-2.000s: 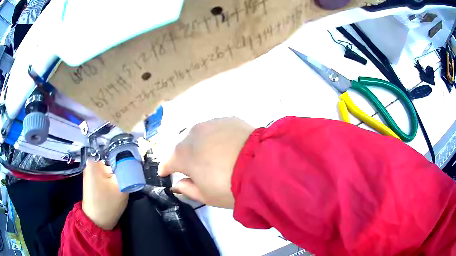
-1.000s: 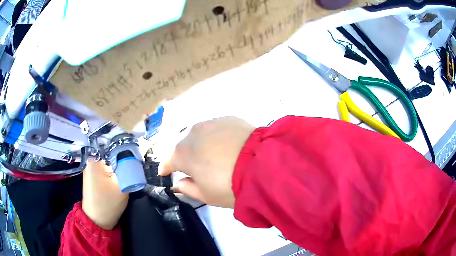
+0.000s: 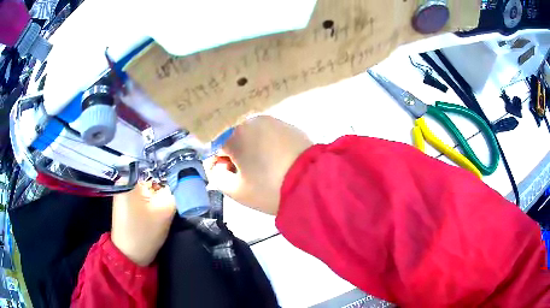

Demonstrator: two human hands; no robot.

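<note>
Plain black fabric (image 3: 205,271) hangs over the front of the white table and runs up under the machine head. A small plaid piece (image 3: 224,246) lies on it, right of the grey-blue cylinder (image 3: 192,194). My left hand (image 3: 140,219) lies on the black fabric left of the cylinder, its fingertips hidden behind machine parts. My right hand (image 3: 262,162) is behind and right of the cylinder, fingers bent near the needle area. Its fingertips are partly hidden, so its hold on the cloth cannot be told. The needle is hidden.
The cardboard (image 3: 277,66) is fixed on the machine arm. The upper grey knob (image 3: 98,123) sits on the machine head at left. Scissors (image 3: 449,135) with yellow and green handles lie on the table at right, beside black cords (image 3: 458,84). A measuring scale (image 3: 534,180) edges the table.
The view has shifted, so the machine and cardboard appear further right. My right hand has moved up and away from the plaid piece, towards the back of the machine head.
</note>
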